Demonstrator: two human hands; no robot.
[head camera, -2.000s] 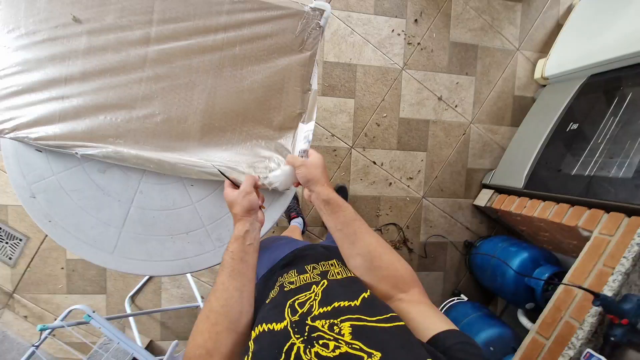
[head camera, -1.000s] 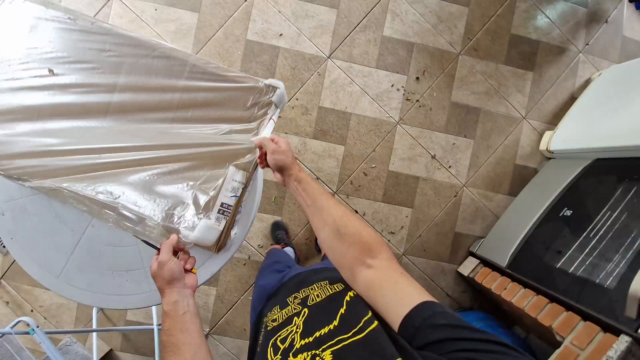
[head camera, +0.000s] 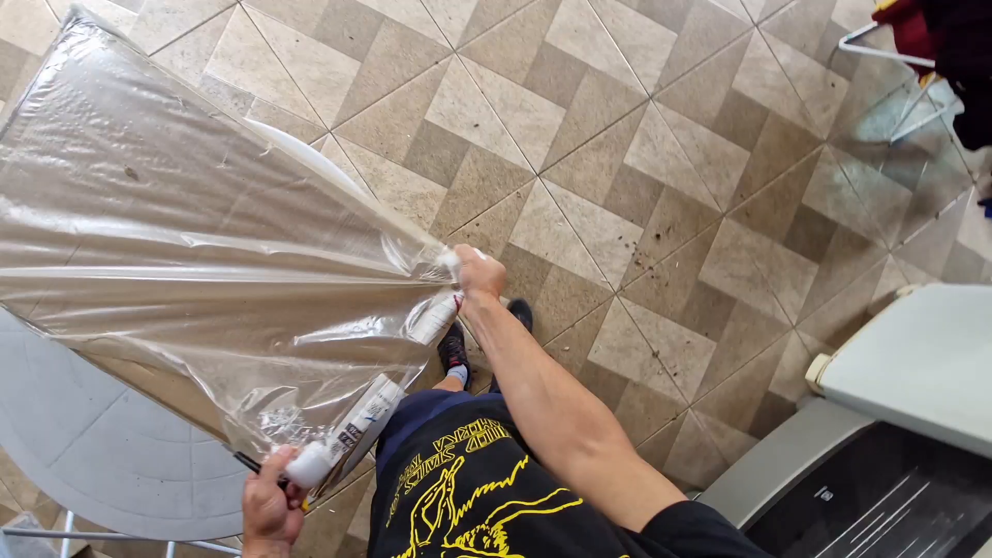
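Note:
A large flat brown panel in clear plastic film (head camera: 232, 209) spans the left half of the view. My right hand (head camera: 479, 273) grips bunched film at the panel's right corner, beside a white piece under the film. Near the lower corner, my left hand (head camera: 273, 500) is closed around a thin black tool with a yellow part (head camera: 246, 462), perhaps a knife. Its thumb is by a white foam corner piece (head camera: 310, 465). Printed paper (head camera: 364, 418) lies along the panel's edge under the film.
A round grey plastic table (head camera: 116, 442) stands under the panel. My feet are on the tiled floor (head camera: 604, 232). At lower right is a grey appliance with a dark glass front (head camera: 876, 504), beside a white surface (head camera: 914, 372). A rack with clothes (head camera: 914, 58) stands at upper right.
The panel's near edge has swung round toward my body. My right hand, earlier at the edge beside the printed paper, now holds bunched film at the corner. The view has shifted.

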